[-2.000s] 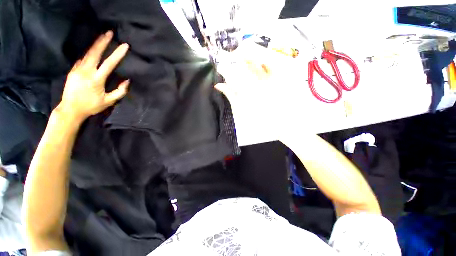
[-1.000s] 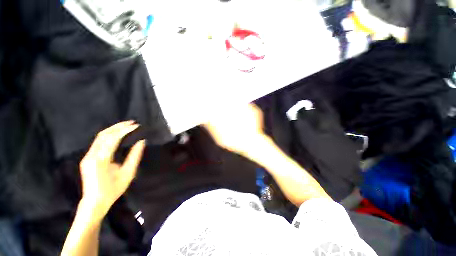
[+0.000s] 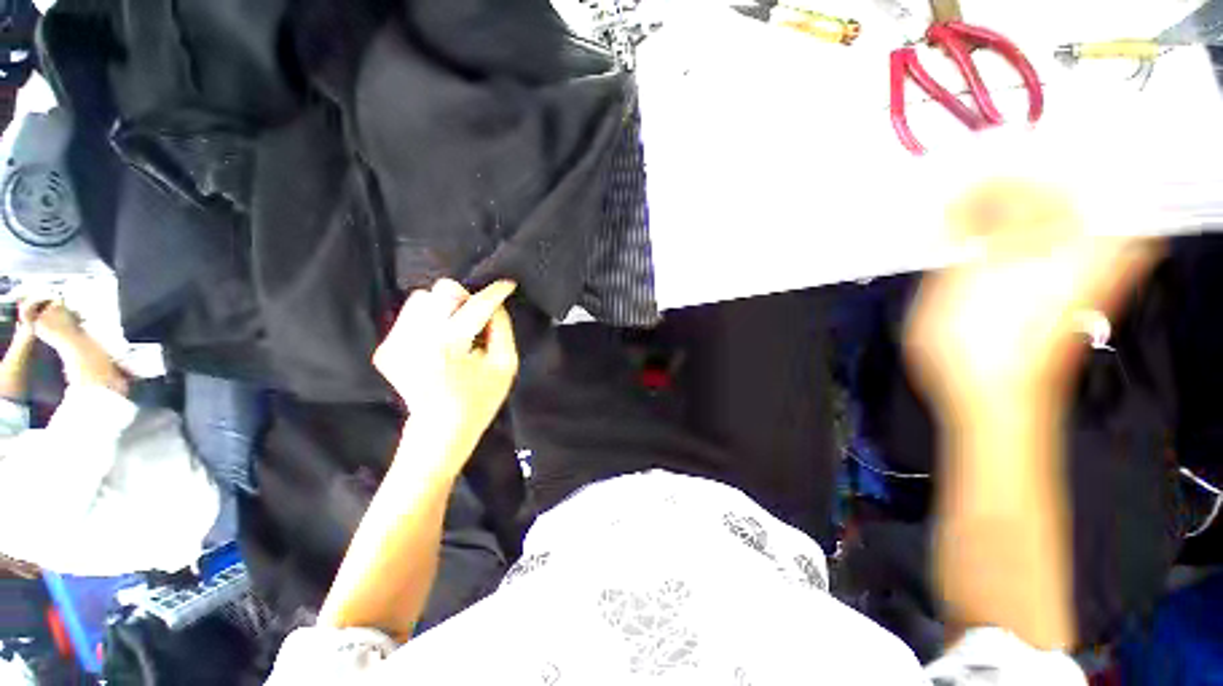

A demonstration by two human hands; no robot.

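Observation:
The black garment (image 3: 443, 134) lies over the left part of the white table and hangs over its front edge. A ribbed panel with fine pale lines (image 3: 620, 235) shows along its right side. My left hand (image 3: 453, 351) pinches the garment's lower edge between thumb and fingers. My right hand (image 3: 1006, 302) is blurred, over the table's front edge below the scissors; its fingers cannot be made out. The red-handled scissors (image 3: 968, 83) lie on the table, blades cut off by the top of the picture. The needle area is only partly visible at the top.
Yellow snips (image 3: 816, 23) and a small yellow-handled tool (image 3: 1113, 51) lie on the white table (image 3: 791, 174). Dark garments hang below at right, with a white cord. At left, another person's hands (image 3: 51, 322) and white sleeve show beside a machine motor or fan-like disc (image 3: 40, 201).
The view has swung left. My left hand has closed on the garment edge. My right hand has moved right, away from the table's front left corner.

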